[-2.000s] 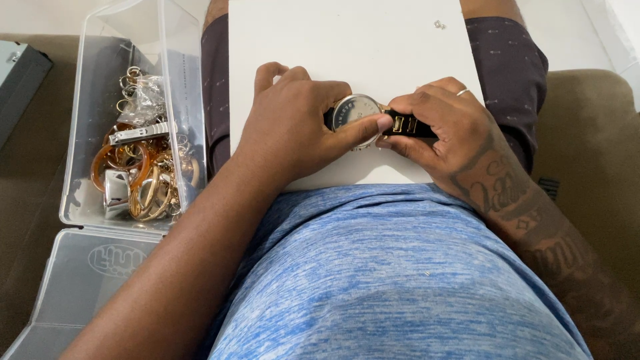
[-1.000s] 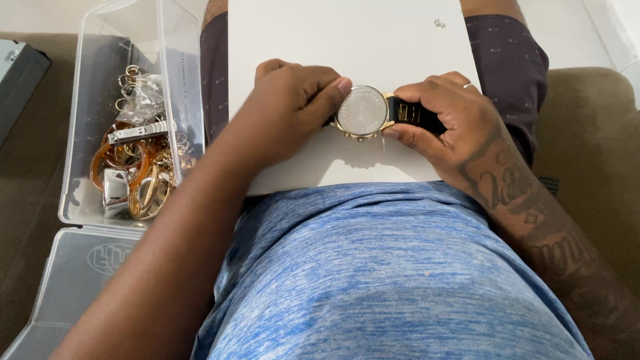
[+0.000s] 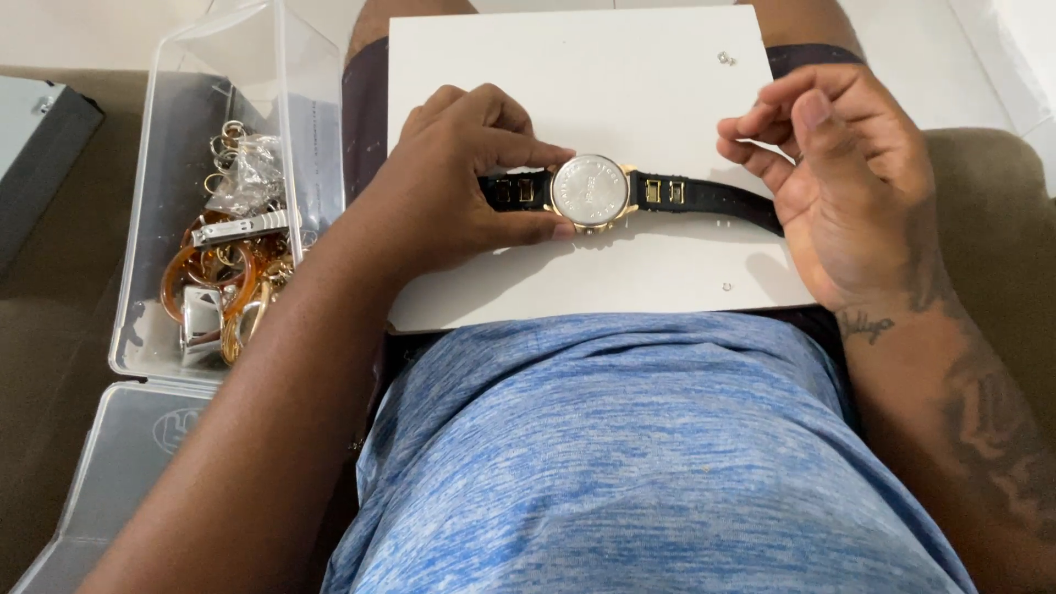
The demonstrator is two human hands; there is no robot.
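Observation:
A wristwatch (image 3: 589, 191) with a gold-toned case and black strap lies with its metal back up on a white board (image 3: 627, 91) across my lap. My left hand (image 3: 478, 177) grips the case's left side between thumb and fingers, partly covering the strap there. The right strap half, with gold-toned metal pieces, stretches toward my right hand (image 3: 841, 173), and its end passes out of sight by the palm. That hand is raised palm up, fingers curled and apart, with nothing seen between them. Small shiny bits (image 3: 726, 58) lie at the board's upper right, and another (image 3: 727, 286) near its lower right.
Left of the board stands a clear plastic box (image 3: 136, 305) with rings, brown bangles (image 3: 169, 285), a nail clipper (image 3: 239, 228) and a clear plastic bag (image 3: 256, 169). Its lid (image 3: 124, 462) lies opened below. A grey box-shaped object (image 3: 41, 140) is at the far left.
My right hand has let go of the strap, turned palm up and moved right. The watch now lies back up, flat on the board, with both strap halves spread; two seconds ago its dial showed.

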